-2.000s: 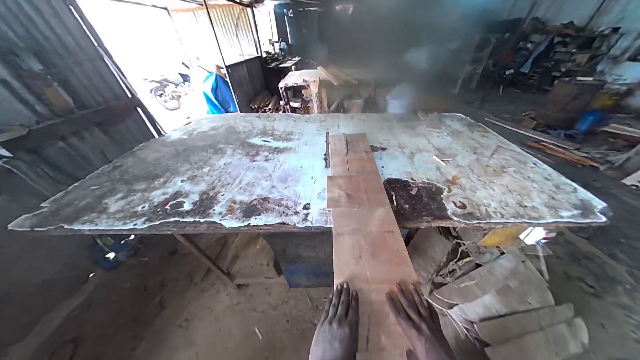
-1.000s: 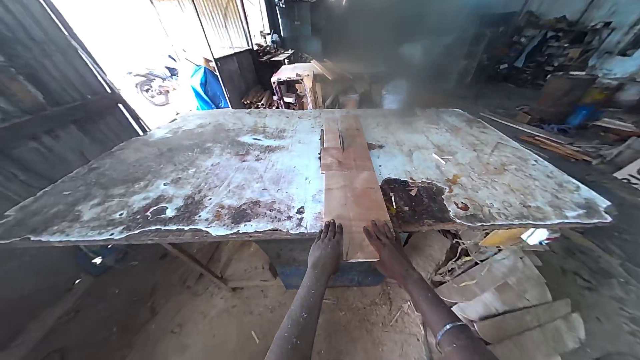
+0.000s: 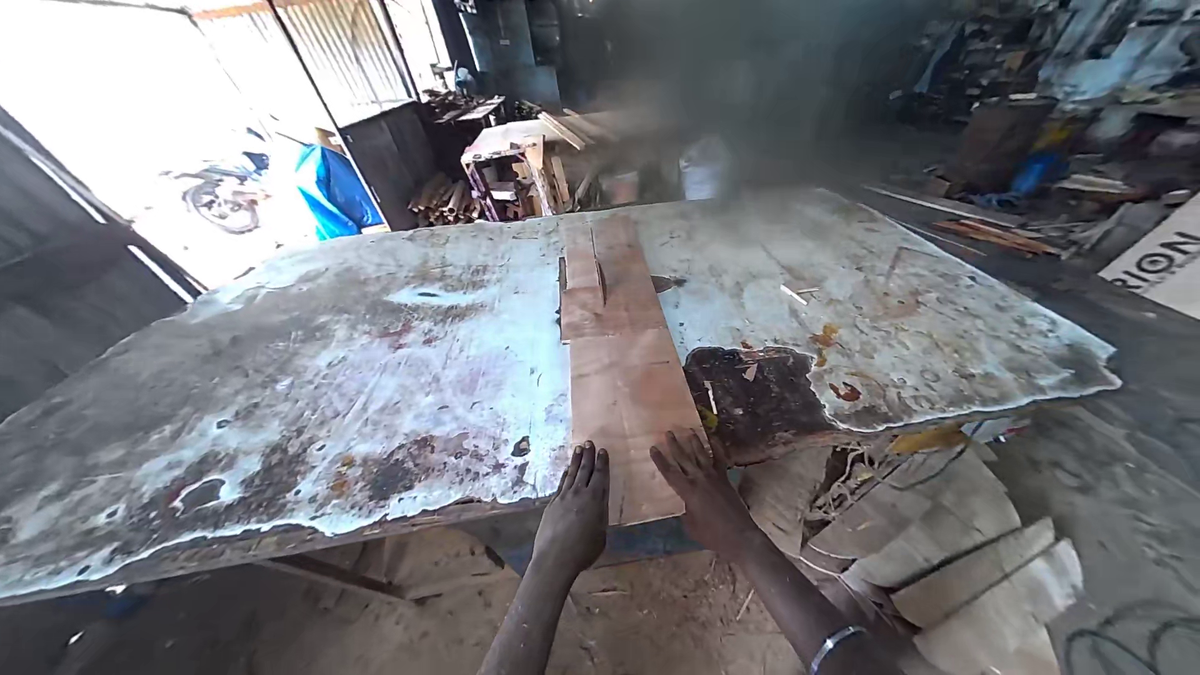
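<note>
Thin brown wood veneer strips [image 3: 626,384] lie overlapping across a worn, pale-topped worktable [image 3: 450,375], running away from me. The near end of the stack reaches slightly past the table's front edge. My left hand [image 3: 581,506] rests at the left side of that near end, fingertips on the veneer's edge. On the right side, my right hand [image 3: 698,478] lies with spread fingers on the veneer's edge, a metal bangle on its wrist. A smaller strip [image 3: 583,286] with a dark slit beside it lies on the far part of the stack.
A dark broken patch [image 3: 755,398] marks the tabletop right of the strips. Veneer offcuts [image 3: 937,553] are heaped below the table at the right. A small wood sliver [image 3: 793,294] lies on the tabletop. Behind stand a wooden rack [image 3: 516,173], a white bucket [image 3: 701,173] and a blue tarp [image 3: 333,192].
The near veneer piece has moved away from me, further onto the table, and both hands have moved forward with it. Between one second ago and now, little differs.
</note>
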